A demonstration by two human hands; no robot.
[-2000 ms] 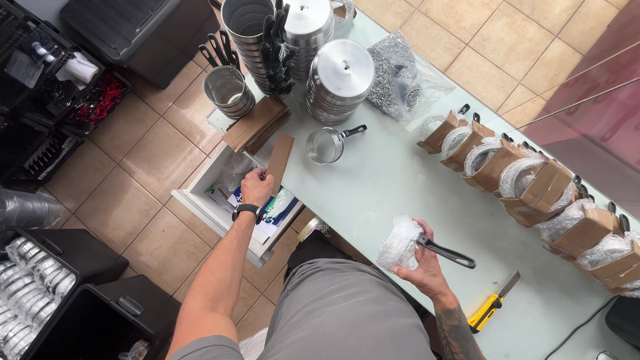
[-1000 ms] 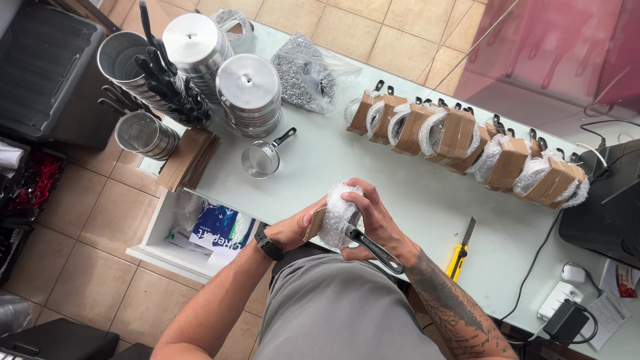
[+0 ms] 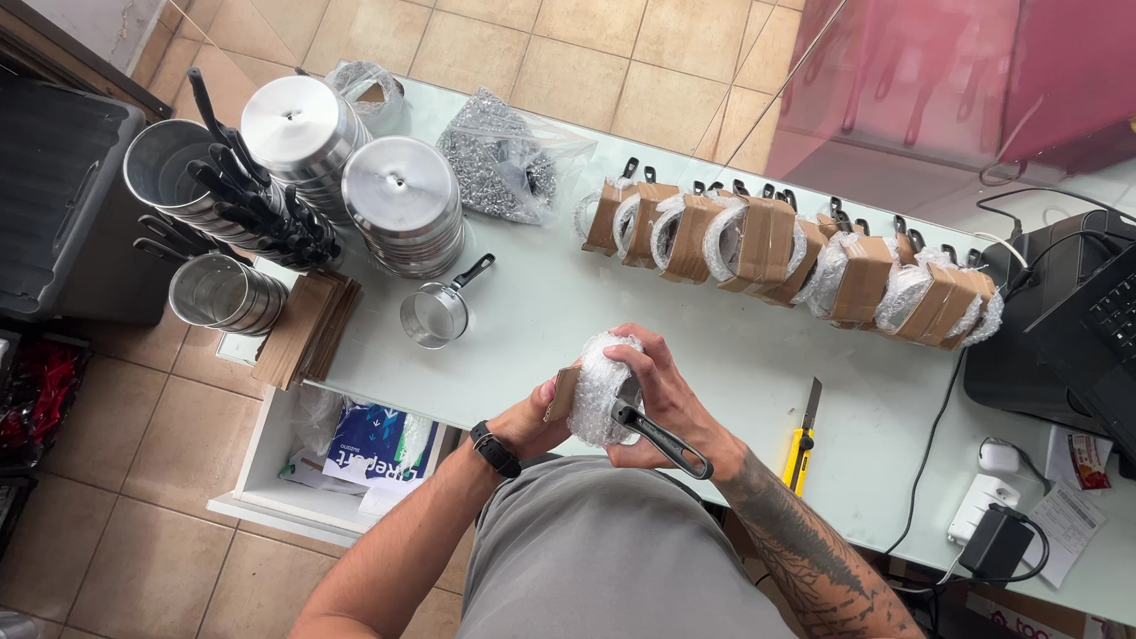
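Note:
A small metal pan wrapped in bubble wrap [image 3: 596,388], its black handle pointing down to the right, is held between my hands near the table's front edge. My left hand [image 3: 537,422] presses a piece of corrugated cardboard [image 3: 562,393] against the wrap's left side. Around the right side curl the fingers of my right hand [image 3: 670,395]. An unwrapped small pan [image 3: 434,316] with a black handle lies on the glass table, up and left of my hands. To the right of them is a yellow snap-off utility knife [image 3: 801,444] with its blade out.
Stacked metal pans [image 3: 404,204] and cut cardboard strips [image 3: 306,328] stand at the left, above an open drawer [image 3: 293,506]. A row of wrapped pans with cardboard [image 3: 763,244] lines the far edge. A plastic bag [image 3: 501,160], a laptop [image 3: 1096,319] and a power adapter [image 3: 998,541] also lie about.
My left hand has come from the drawer area, with a cardboard piece, to the wrapped pan. My right hand, low on the pan at first, now grips its right side. The view has shifted right.

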